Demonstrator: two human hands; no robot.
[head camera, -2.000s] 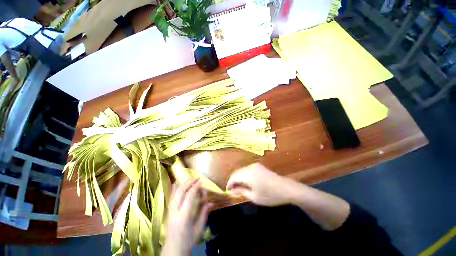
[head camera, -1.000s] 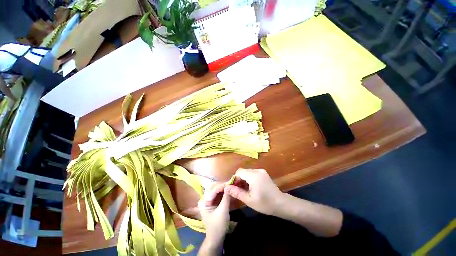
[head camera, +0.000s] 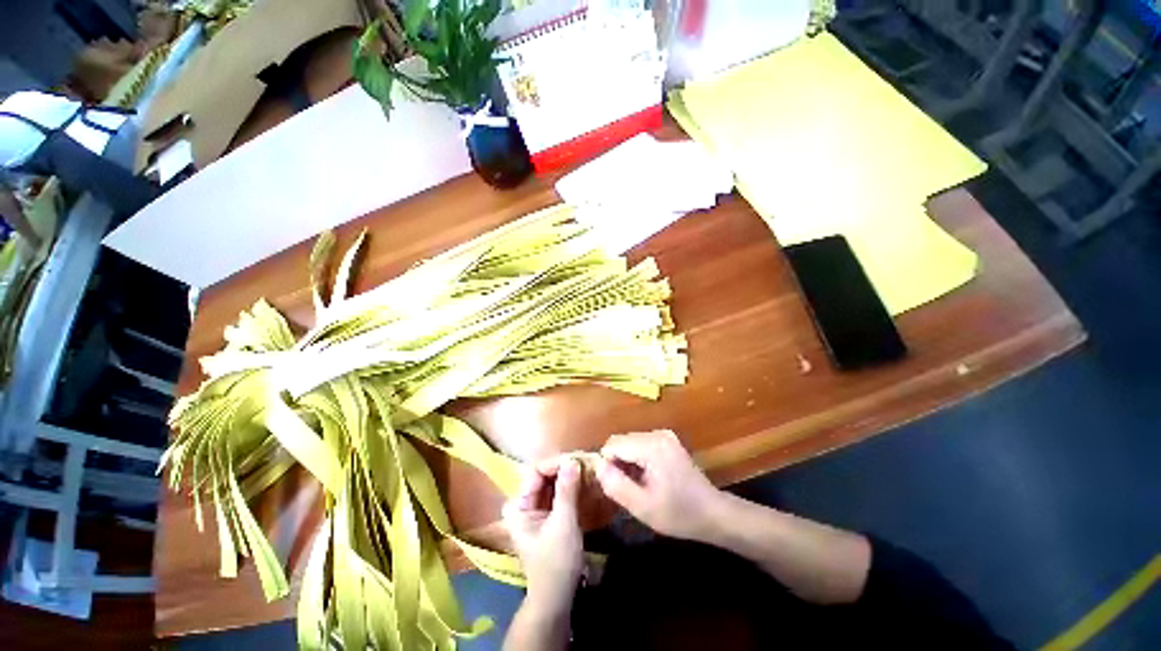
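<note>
A large fanned bundle of yellow strips (head camera: 509, 324) lies on the reddish-brown desk (head camera: 738, 343), gathered at a pale band (head camera: 299, 371) on its left part. Several strips hang over the near edge. My left hand (head camera: 548, 528) and my right hand (head camera: 662, 483) are close together at the near edge. Both pinch the end of one yellow strip (head camera: 478, 452) between their fingertips. The strip runs from the bundle to my left hand. Its tip is small and mostly hidden by the fingers.
A black smartphone (head camera: 845, 303) lies partly on yellow sheets (head camera: 847, 153) at right. White papers (head camera: 643, 188), a desk calendar (head camera: 579, 83) and a potted plant (head camera: 497, 150) stand behind. A white screen (head camera: 293, 197) lines the far edge. A person (head camera: 77, 153) is at far left.
My hands have come together at the strip end, having been farther apart two seconds ago. In the last second, the fingertips have moved slightly apart. The bundle stays in place.
</note>
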